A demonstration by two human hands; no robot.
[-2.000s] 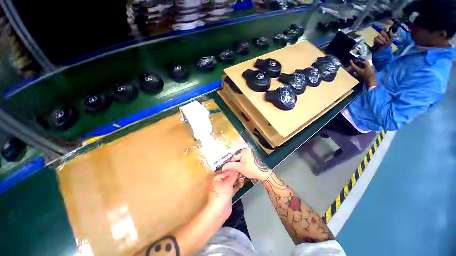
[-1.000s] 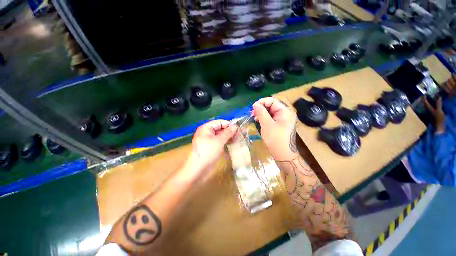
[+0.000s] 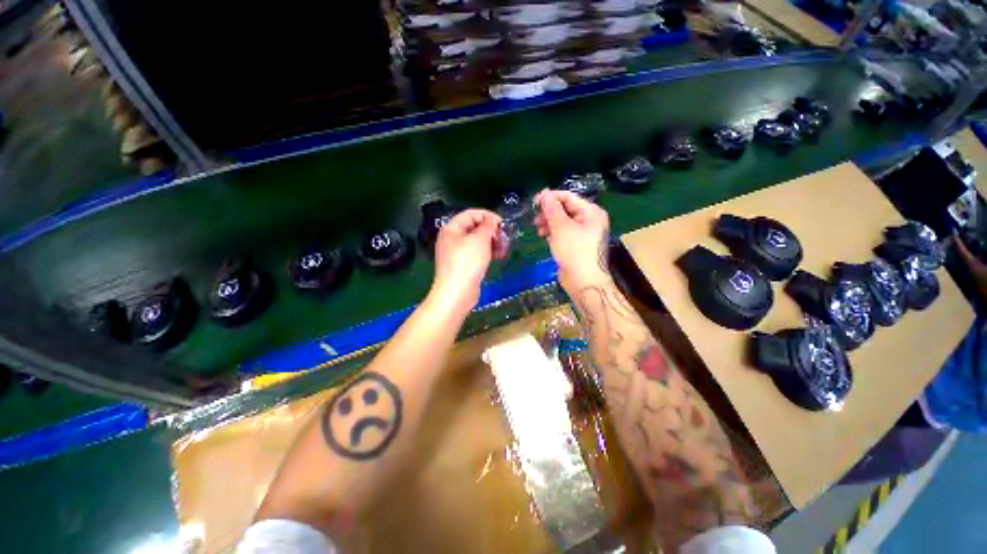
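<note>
My left hand [image 3: 469,251] and my right hand [image 3: 571,229] are raised over the near side of the green conveyor belt [image 3: 357,179]. A thin clear film [image 3: 520,220] is pinched between the fingertips of both hands and shows mainly by glare. A round black part [image 3: 512,201] on the belt is seen just behind the film, partly covered. Whether the film touches it I cannot tell. Another black part [image 3: 435,216] is partly hidden by my left hand. The white film strip [image 3: 536,417] lies on the taped cardboard mat [image 3: 411,433] between my forearms.
More black parts [image 3: 314,267] stand in a row along the belt. At right, cardboard sheets [image 3: 703,357] hold several black parts, some with shiny film. Blue edge tape [image 3: 357,330] runs between bench and belt. A person's blue sleeve [image 3: 958,368] shows at the far right.
Both hands have moved from the white strip on the mat, up and forward over the belt, with the film stretched between them. The view has shifted, and the belt parts appear further left.
</note>
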